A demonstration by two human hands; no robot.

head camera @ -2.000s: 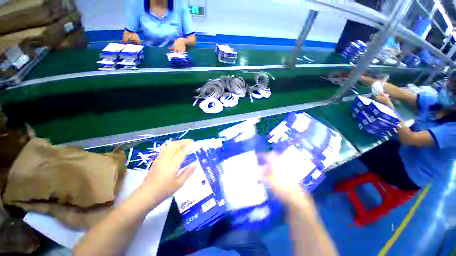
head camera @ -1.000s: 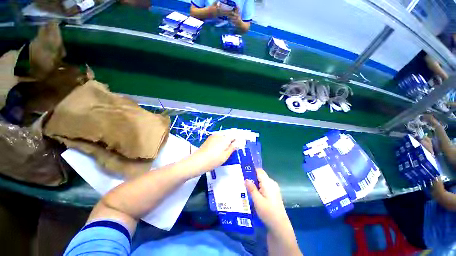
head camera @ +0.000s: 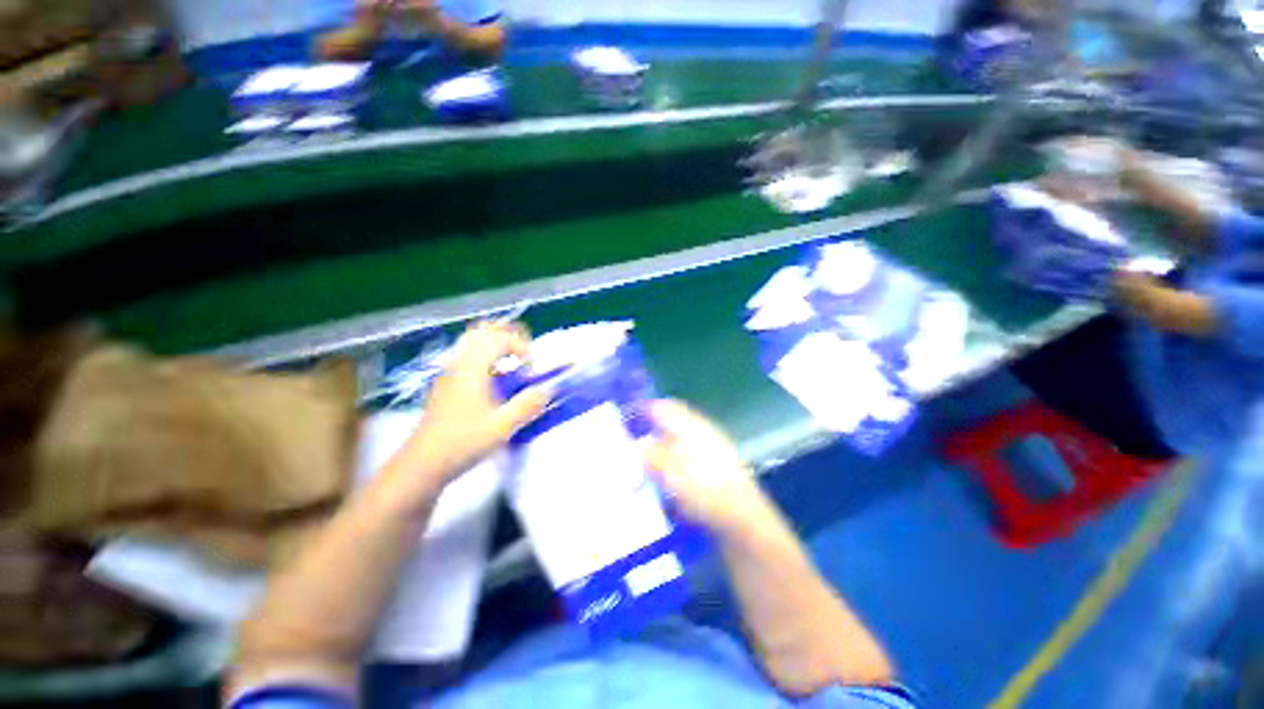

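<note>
A flat blue-and-white carton blank [head camera: 589,499] is held over the bench's front edge, its tabbed end pointing away from me; blur hides whether it is one or several. My left hand [head camera: 478,395] is at its upper left corner, fingers bent by the tabs. My right hand [head camera: 697,464] grips its right side. A fanned stack of carton blanks [head camera: 859,339] lies on the bench to the right. Thin white strips [head camera: 416,371] lie beyond my left hand, blurred.
Crumpled brown paper [head camera: 201,443] lies on a white sheet [head camera: 437,596] at left. Coiled cables [head camera: 811,180] sit on the belt. Coworkers' hands and small box stacks [head camera: 301,97] are across the line. A coworker sits at right, near a red stool [head camera: 1040,471].
The view has swung and blurred. The carton blank remains between my hands. My left hand has moved from the tabs' middle to the upper left corner.
</note>
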